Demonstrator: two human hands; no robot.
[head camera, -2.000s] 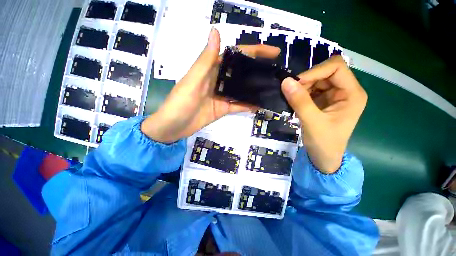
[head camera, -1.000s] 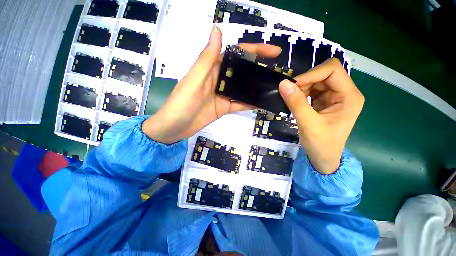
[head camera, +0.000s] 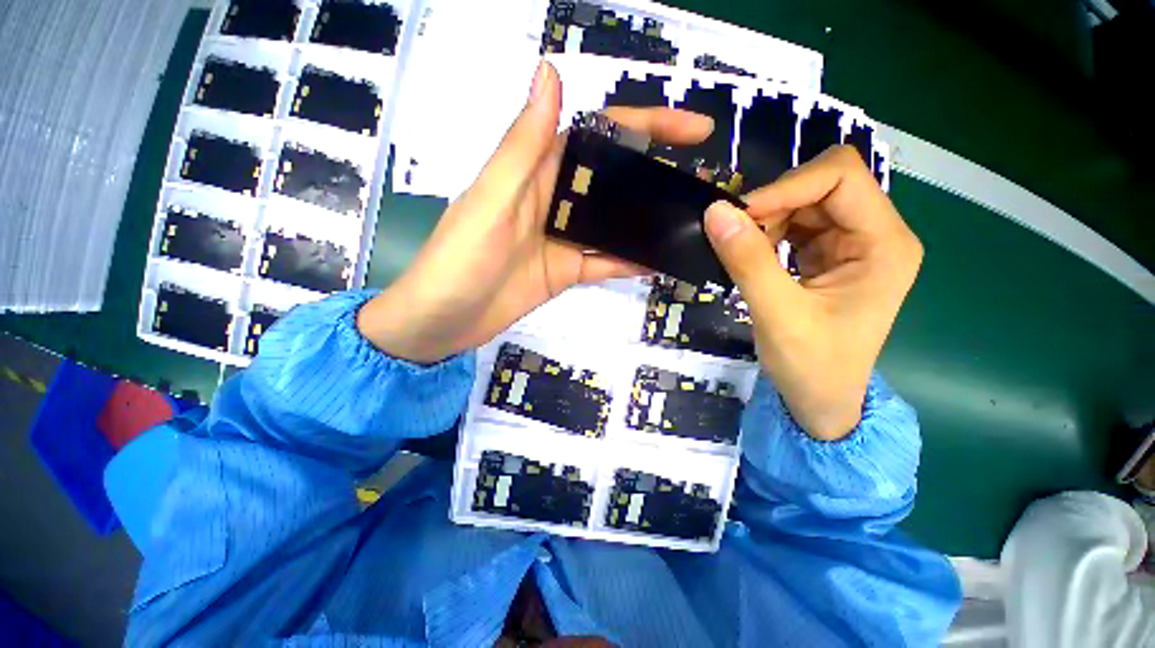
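Observation:
My left hand (head camera: 494, 241) holds a circuit board (head camera: 608, 132) from its left side and from beneath, thumb up. A black adhesive sheet (head camera: 640, 209) with small gold spots at its left end covers most of the board. My right hand (head camera: 830, 266) pinches the right end of the black sheet between thumb and fingers; whether it also grips the board cannot be told. The held board is above the working tray (head camera: 466, 487), whose near pockets hold bare boards (head camera: 532, 491) with gold and silver parts.
A second tray (head camera: 269, 127) at left holds black-covered boards. A white liner (head camera: 443, 101) lies beside it. Stacked sticker sheets (head camera: 769, 133) lie beyond my right hand. A translucent ribbed pile (head camera: 63, 152) is far left. A person's white sleeve (head camera: 1077, 570) shows at right.
The black sheet has settled flatter over the board, and its gold spots show more clearly. My right hand has shifted slightly; my left hand has barely moved.

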